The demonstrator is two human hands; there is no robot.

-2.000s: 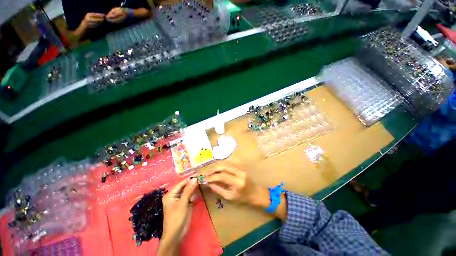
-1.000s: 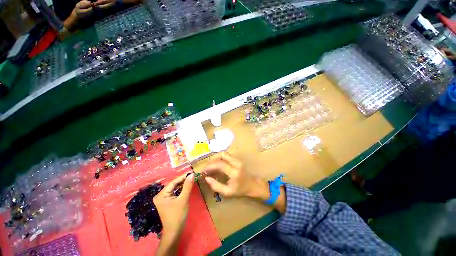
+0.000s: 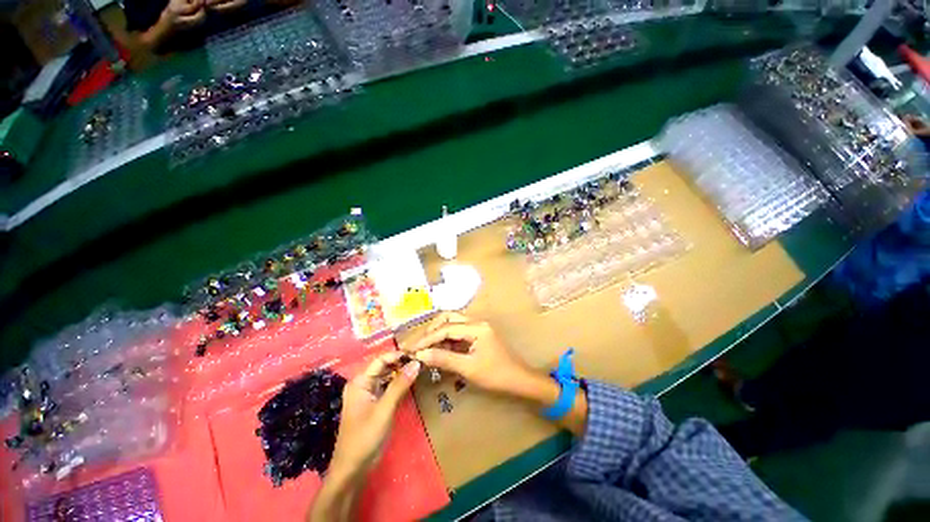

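Note:
My left hand (image 3: 369, 408) and my right hand (image 3: 474, 352) meet at their fingertips, over the seam between the red mat (image 3: 245, 382) and the tan board (image 3: 571, 357). A tiny dark part (image 3: 409, 358) is pinched between them, mostly hidden by the fingers. A few small dark pieces (image 3: 445, 402) lie on the tan board just below my right hand. A dense heap of loose black parts (image 3: 301, 426) lies on the red mat to the left of my left hand. A blue strap (image 3: 563, 384) is around my right wrist.
Behind my hands are a shallow white box (image 3: 398, 275), a small bottle (image 3: 446, 243) and a round white dish (image 3: 459, 285). Partly filled clear trays lie on the tan board (image 3: 607, 260) and red mat (image 3: 270, 326). Stacked trays stand left (image 3: 102, 393) and right (image 3: 744, 178). Another person's hands (image 3: 189, 10) show across the belt.
My hands have closed together, and the green-tinted part seen between the fingertips is now mostly covered. Another small dark piece shows on the tan board below my right hand. The view has shifted slightly.

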